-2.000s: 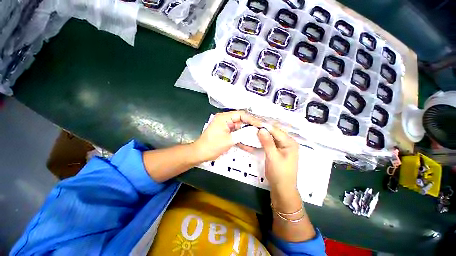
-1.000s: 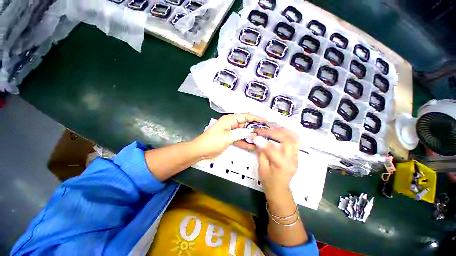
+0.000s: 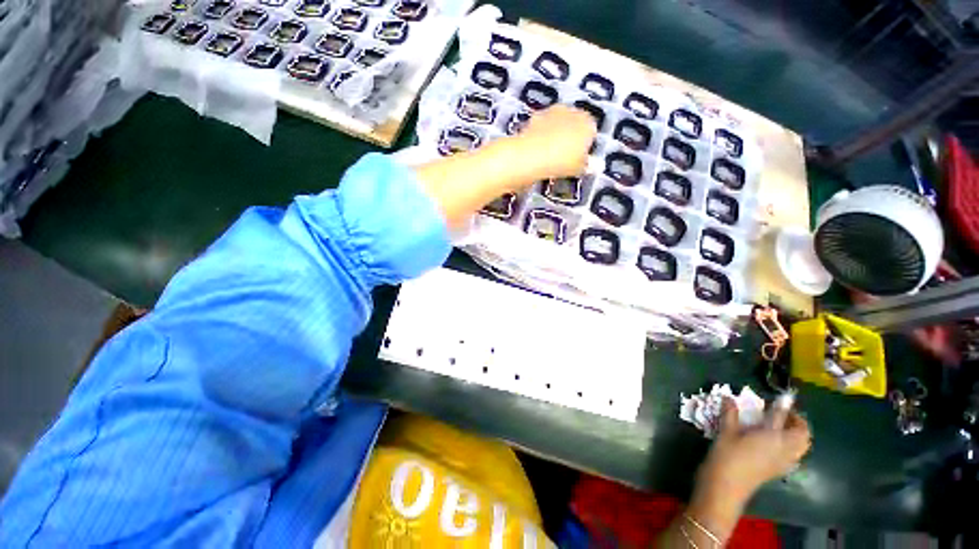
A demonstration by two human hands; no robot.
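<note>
My left hand point(image 3: 560, 142) is over the middle of the blister tray point(image 3: 741, 227), its fingertips at a dark housing point(image 3: 588, 110) that it partly covers. Whether the fingers grip anything is hidden. Dark rounded-square housings stand in rows in the tray; those at the left have paler rims. My right hand point(image 3: 755, 456) is at the lower right, at the pile of liner scraps point(image 3: 711, 407). A small whitish piece point(image 3: 785, 403) shows at its fingertips; I cannot tell if it is held. The white adhesive sheet point(image 3: 515, 332) lies before me, with small black marks along its lower part.
A second tray with housings point(image 3: 288, 30) is at the upper left on a tan board point(image 3: 383, 133). Translucent stacked trays point(image 3: 48, 97) are at the far left. A yellow bin point(image 3: 867, 375), orange-handled scissors point(image 3: 770, 327) and a white fan point(image 3: 878, 240) are at the right.
My hands have parted from over the sheet, where they held a housing together. My left hand moved up over the tray, my right hand right to the scraps. The view has shifted.
</note>
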